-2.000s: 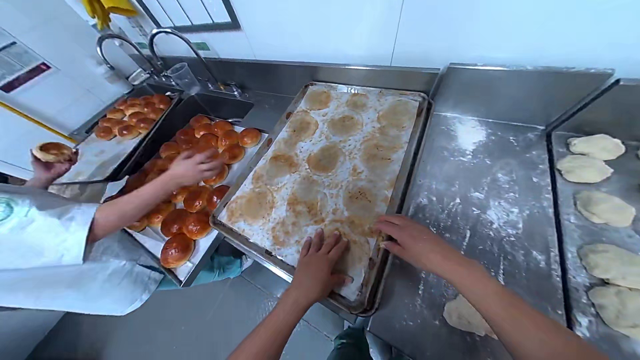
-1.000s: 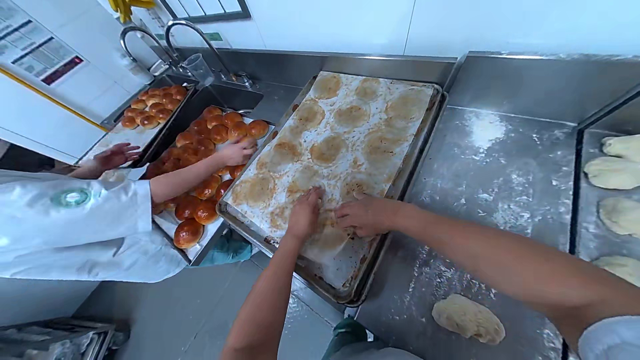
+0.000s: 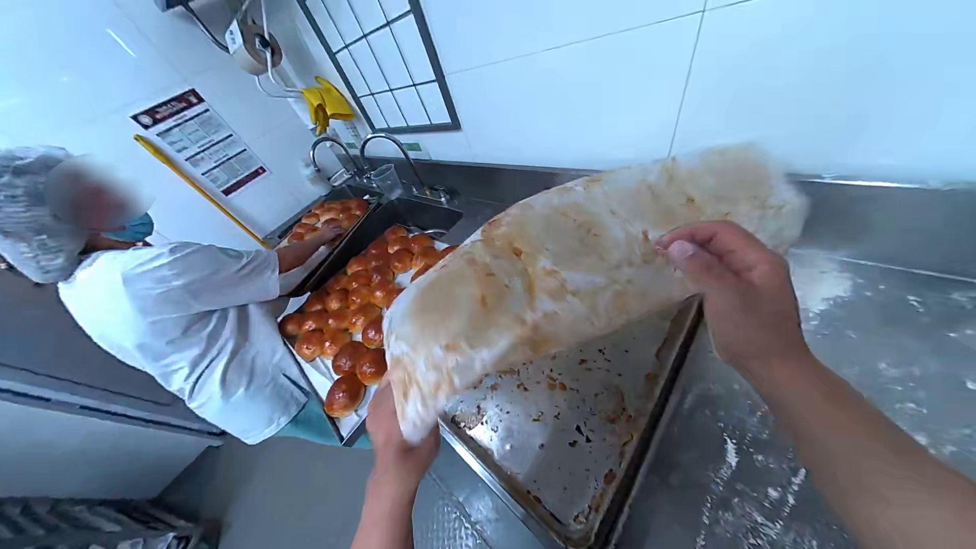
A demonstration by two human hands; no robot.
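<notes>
A sheet of used baking parchment (image 3: 549, 259), stained with brown rings, hangs lifted and curved above a metal baking tray (image 3: 564, 427). My right hand (image 3: 743, 286) pinches the parchment between thumb and fingers near its right part. At the sheet's lower left edge, my left hand (image 3: 400, 427) grips it, the fingertips partly hidden behind the paper. Dark crumbs and brown residue dot the exposed floor of the tray, whose far part is covered from view by the parchment.
Left of the tray lies another tray of glossy brown buns (image 3: 358, 305). A co-worker in white (image 3: 191, 320) reaches to buns (image 3: 335, 217) by the sink (image 3: 427, 217). The floured steel worktop (image 3: 862, 366) extends right.
The parchment, earlier lying flat on the tray, is lifted off it in both my hands. The co-worker's arm has moved from the nearer buns to the farther ones. The view has turned left.
</notes>
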